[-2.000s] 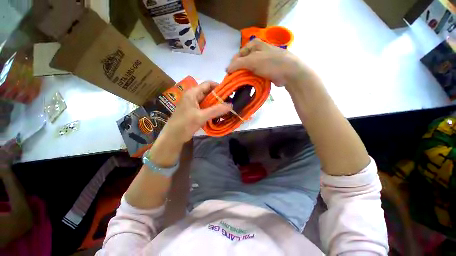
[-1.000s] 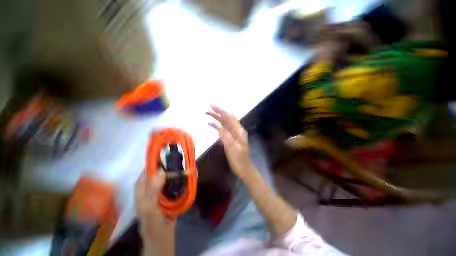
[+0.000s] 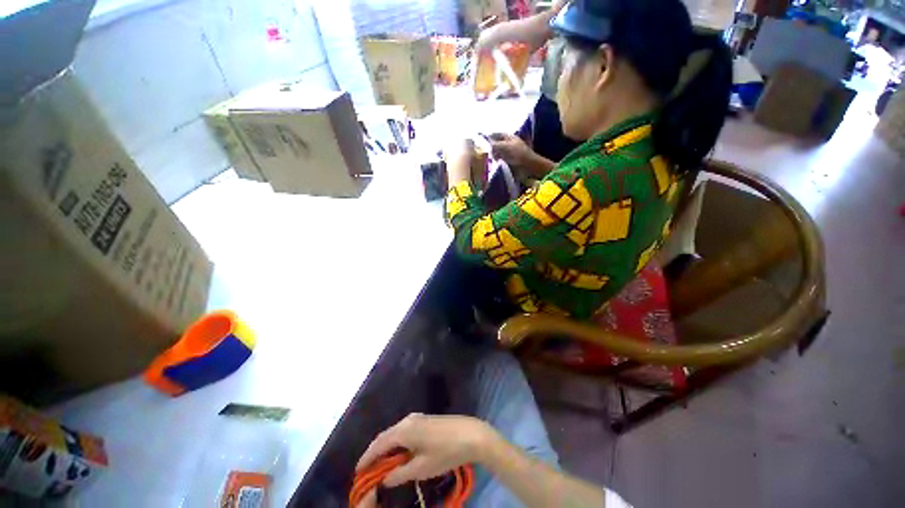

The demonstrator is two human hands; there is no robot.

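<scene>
The orange coiled cord is at the bottom of the picture, beside the table's front edge and above my legs, cut off by the lower edge. A thin pale tie and dark parts show inside its loops. My right hand is over the top of the coil, with its fingers curled onto the left side of the loops. My left hand cannot be made out; the picture's lower edge cuts off that area.
On the white table are an orange and blue tape dispenser, a thin dark strip, a clear bag with an orange card, a retail box and a large carton. A person sits in a wooden armchair.
The view has swung right and up, bringing the seated neighbour into view. The coil is now low in the picture, and my right hand, apart from it a second ago, is on it.
</scene>
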